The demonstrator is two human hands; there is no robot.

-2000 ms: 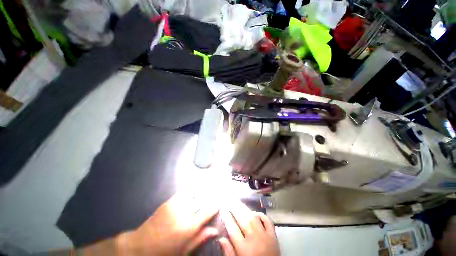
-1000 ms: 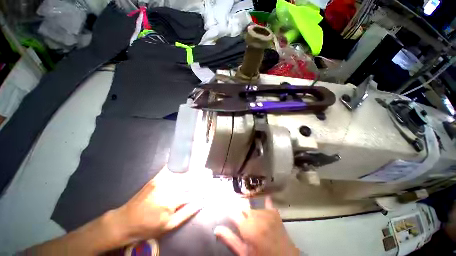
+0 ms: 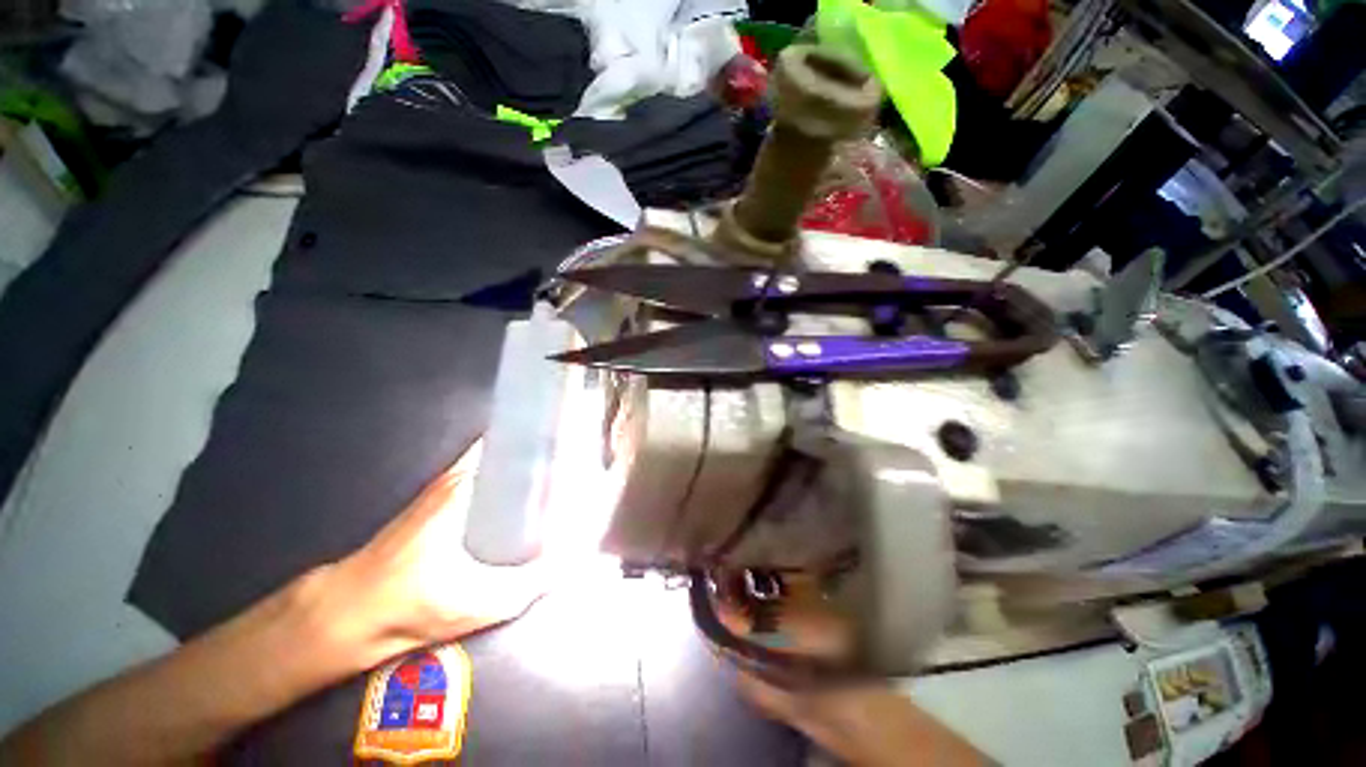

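A dark grey panel (image 3: 360, 420) lies left of and under the sewing machine head (image 3: 704, 465). An orange-edged badge (image 3: 415, 704) with blue and red shows on grey fabric near the bottom edge. My left hand (image 3: 450, 547) rests on the fabric left of the needle; lamp glare washes out its fingers. My right hand (image 3: 817, 674) is partly behind the machine head at the lower right; its fingers are hidden. The needle and presser foot are lost in glare. Thread snips (image 3: 839, 322) with a purple handle lie on top of the machine.
A tan spool-shaped post (image 3: 802, 143) stands behind the snips. A long grey strip (image 3: 135, 255) curves along the table's left. A dark bundle (image 3: 495, 60) and neon yellow-green cloth (image 3: 906, 75) are at the back. A small tray (image 3: 1198, 697) is at lower right.
The badge has come further into view at the bottom. My right hand has moved right, behind the machine head. My left hand has shifted a little left and up. The view has also shifted.
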